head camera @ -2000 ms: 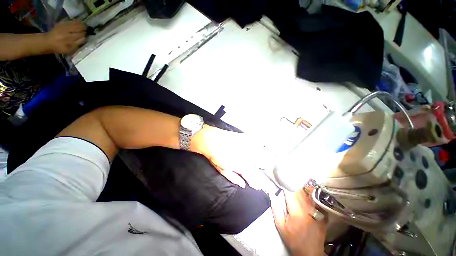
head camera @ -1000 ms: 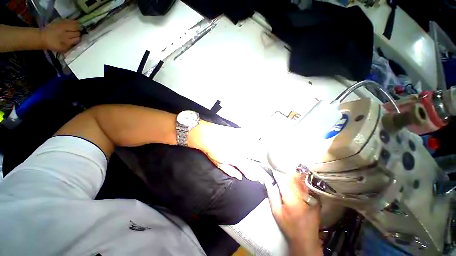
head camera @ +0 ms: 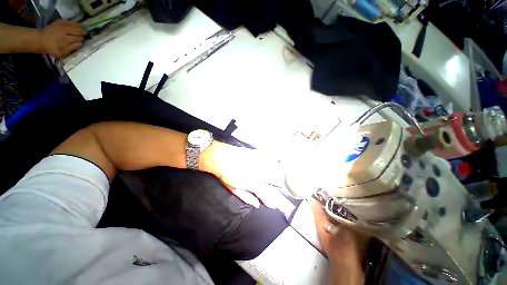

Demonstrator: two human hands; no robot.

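A large dark garment (head camera: 194,206) lies over my lap and the front of the white table, with narrow black strips (head camera: 146,76) sticking out from its long edge. My left hand (head camera: 239,172) lies flat on the garment below the lamp, washed out by glare; its fingertips are hard to see. My right hand (head camera: 333,231) is at the front of the cream sewing machine head (head camera: 372,167), partly behind it; its fingers are hidden by the machine and glare. The needle area is lost in the glare.
Black cloth pieces (head camera: 356,58) lie on the far side of the white table (head camera: 256,72). A pinkish-red thread cone (head camera: 456,133) stands beyond the machine. Another person's hand (head camera: 62,39) rests at the table's far left edge. A bent metal lamp arm (head camera: 397,106) curves above the machine.
The whole view has shifted, so the machine sits farther left. My right hand has moved down and away from the cloth edge beside the needle area. My left hand stays on the garment.
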